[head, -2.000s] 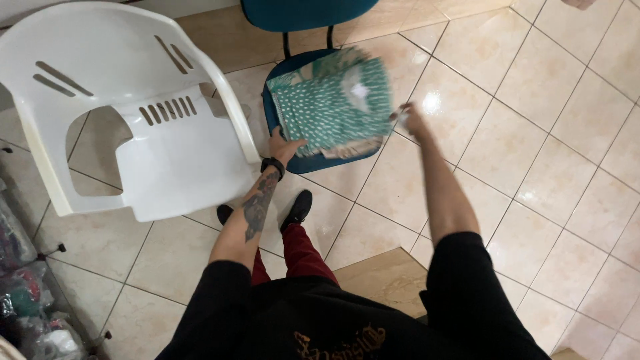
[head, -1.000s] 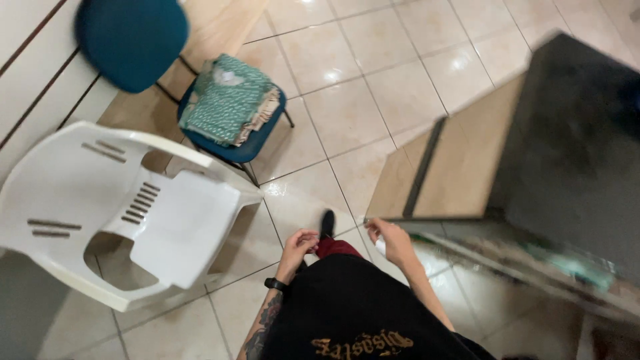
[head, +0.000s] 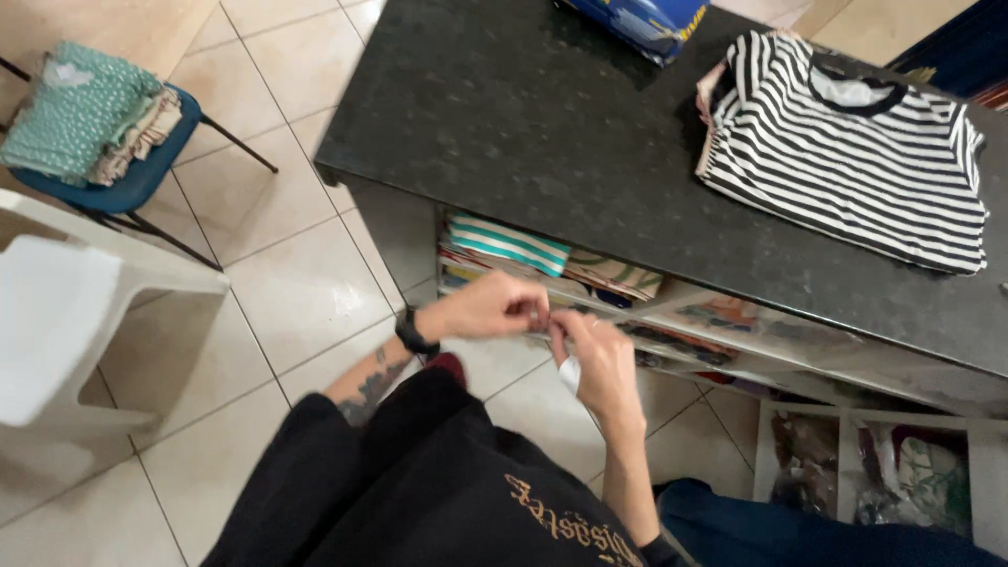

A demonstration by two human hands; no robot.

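Note:
My left hand [head: 492, 305], with a black watch on its wrist, meets my right hand [head: 596, 354] at the fingertips in front of the counter's shelves. A small white piece [head: 570, 375], perhaps paper or a tag, is held in my right hand against the palm. Whether the left fingers pinch anything is too blurred to tell. Beyond the hands, a folded black-and-white striped shirt [head: 850, 165] lies on other folded clothing on the dark stone counter [head: 504, 102]. Folded green patterned clothing [head: 87, 110] rests on the blue chair at the left.
A blue package [head: 638, 24] sits at the counter's far edge. Folded clothes, one with teal stripes [head: 508, 244], fill shelves below. A white plastic chair [head: 55, 331] and the blue chair [head: 150, 165] stand left. White compartments [head: 850, 465] hold bagged items at lower right.
Both hands were at the green clothing on the blue chair, then apart near my waist; now their fingertips are together. The view has swung right to the counter.

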